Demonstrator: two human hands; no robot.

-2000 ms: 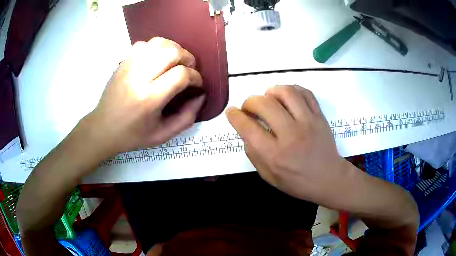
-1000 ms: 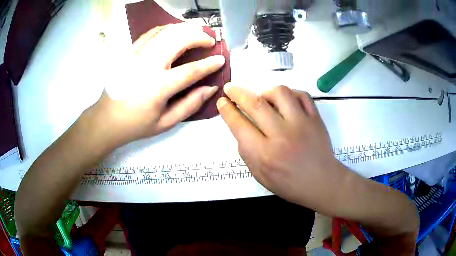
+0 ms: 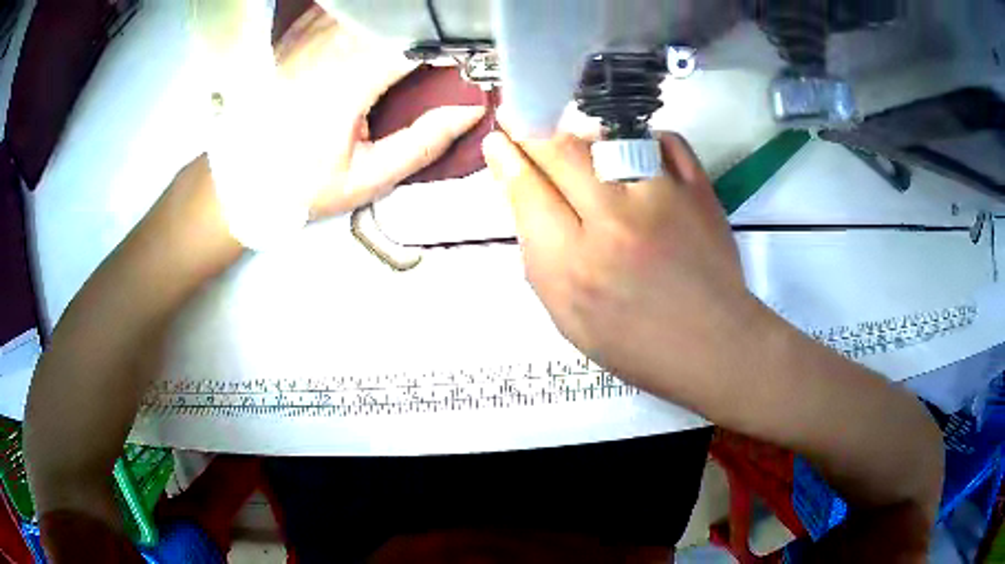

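The maroon pocket piece [image 3: 424,127] lies flat under the presser foot [image 3: 483,73], its near rounded end towards me. My left hand [image 3: 331,132] rests spread on the piece, overexposed by the lamp, its thumb along the near part. My right hand [image 3: 617,242] has its fingertips at the piece's right edge, just below the foot, the index finger extended. I cannot tell whether it pinches the cloth. The white machine head [image 3: 540,55] hides the needle's upper part. The tension dial [image 3: 626,158] stands in front of my right hand's knuckles.
Maroon cut pieces [image 3: 61,88] lie at the far left. A green handle [image 3: 760,171] and a dark metal tool [image 3: 871,160] lie at the right. A ruler scale [image 3: 386,393] runs along the front edge. A tan curved notch [image 3: 380,245] shows beside the slide plate.
The pocket piece has moved away from me under the foot, and both hands have moved forward with it. The curved notch is now uncovered. The machine head shows larger.
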